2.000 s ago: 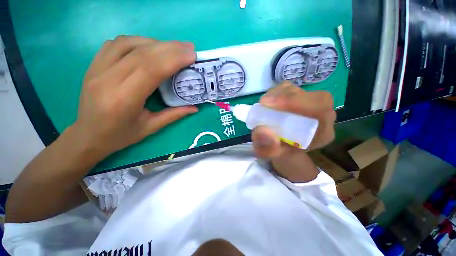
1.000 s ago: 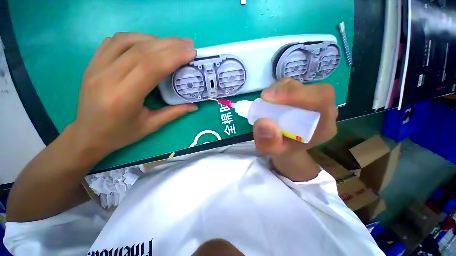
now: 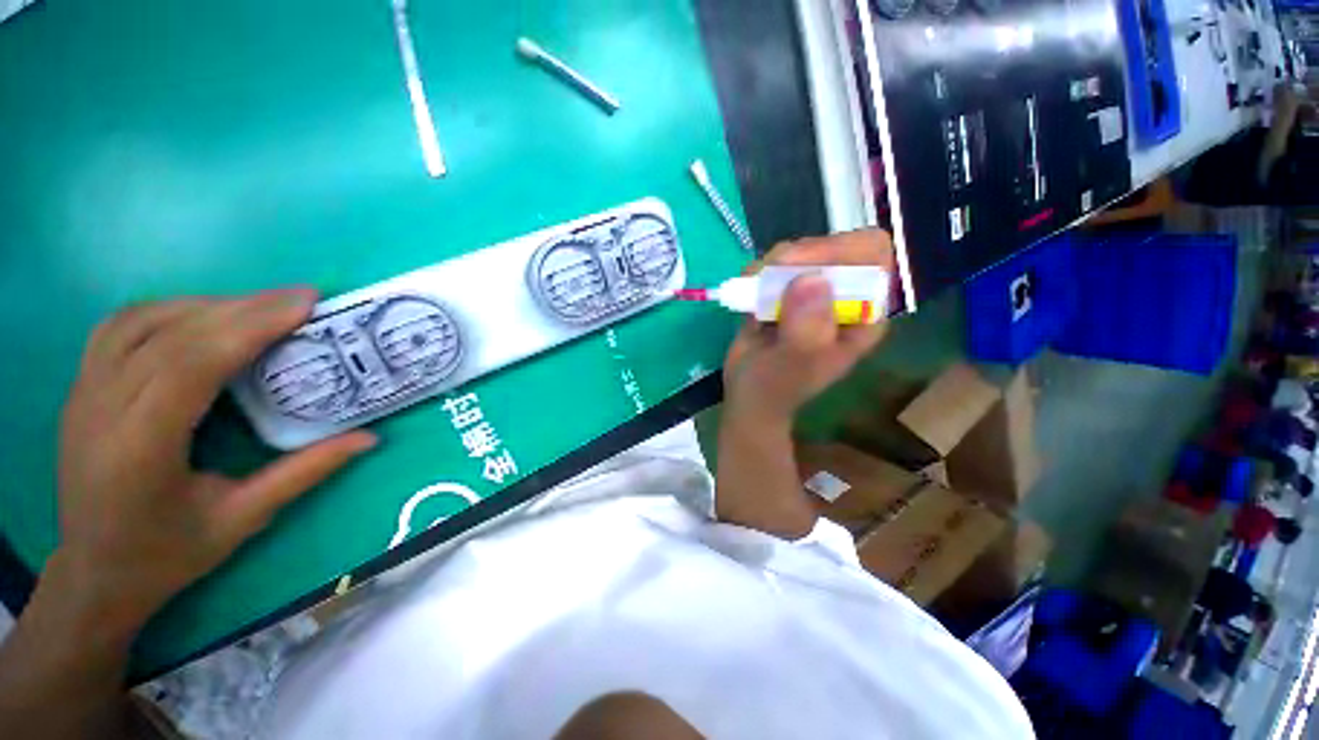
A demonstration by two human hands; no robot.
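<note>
The long white holding block (image 3: 499,321) lies slanted on the green mat near its front edge. One double-round grey part (image 3: 359,362) sits at its left end, another double-round grey part (image 3: 605,268) at its right end. My left hand (image 3: 181,419) holds the block's left end between thumb and fingers. My right hand (image 3: 796,340) grips the white glue bottle (image 3: 832,294), which has a yellow label. The bottle lies nearly level, its pink-red tip at the right end of the right grey part. The tip hides whether it touches.
On the green mat (image 3: 232,159) lie a thin white stick (image 3: 417,94) and two short ribbed sticks (image 3: 572,75), (image 3: 720,203). The black printed sheet (image 3: 998,130) and a blue tray (image 3: 1147,72) are right. Cardboard boxes (image 3: 926,528) and blue bins (image 3: 1114,304) stand below right.
The view has shifted right, bringing in more of the printed sheet and sticks. The bottle's tip has moved from the left grey part to the right one. My left hand still holds the block.
</note>
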